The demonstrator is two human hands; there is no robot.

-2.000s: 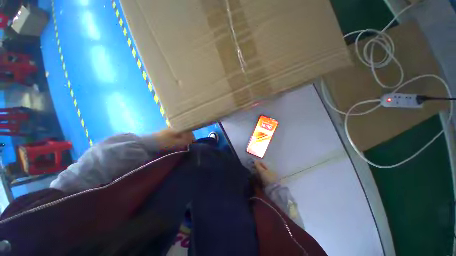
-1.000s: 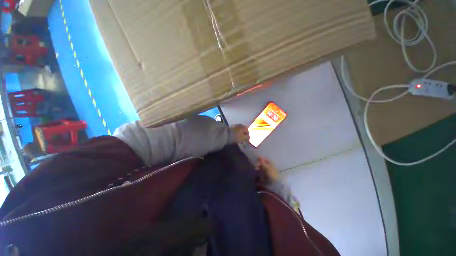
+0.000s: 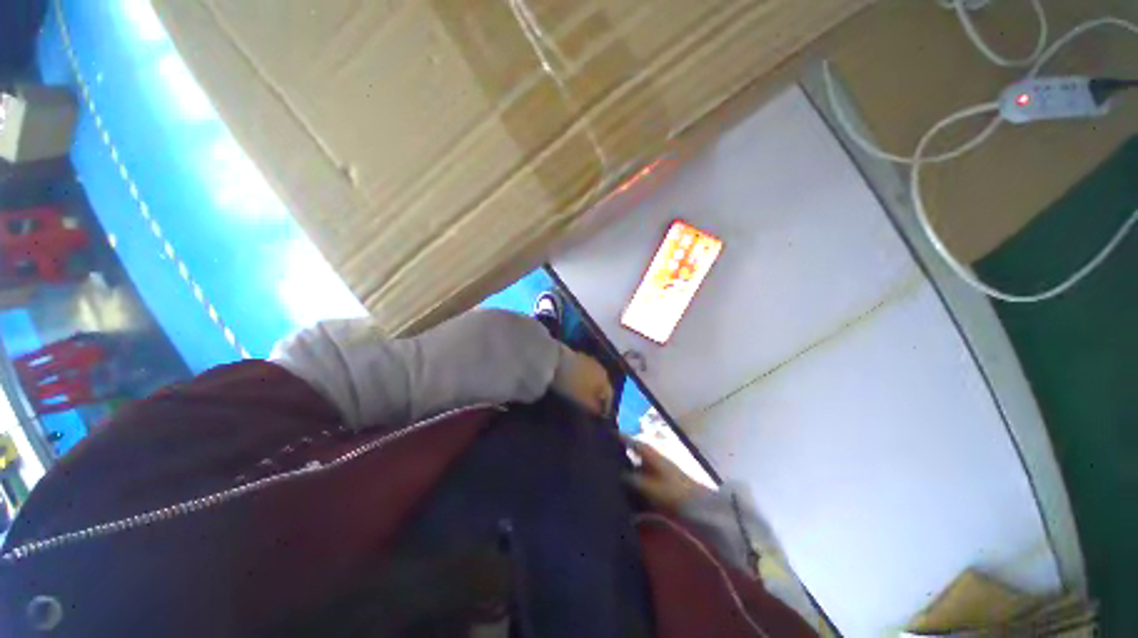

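A smartphone with a bright orange and white screen lies on the white board. A large taped cardboard carton stands behind it, cut off by the top edge. My left hand is in front of my body, just left of the board's edge, below the phone. My right hand is blurred, close to my body at the board's near edge. Neither hand touches the phone. The fingers are partly hidden or blurred, so I cannot tell whether either hand holds anything.
A power strip with a red light and white cable lies on a cardboard sheet at the right. A green belt runs beyond the board. Brown cardboard shows at the bottom right. Red stools stand on the left.
My left hand moved from the carton's lower edge to beside the phone, then back towards my body. The phone's screen changed to show icons. The view has shifted, and cardboard appears at the bottom right.
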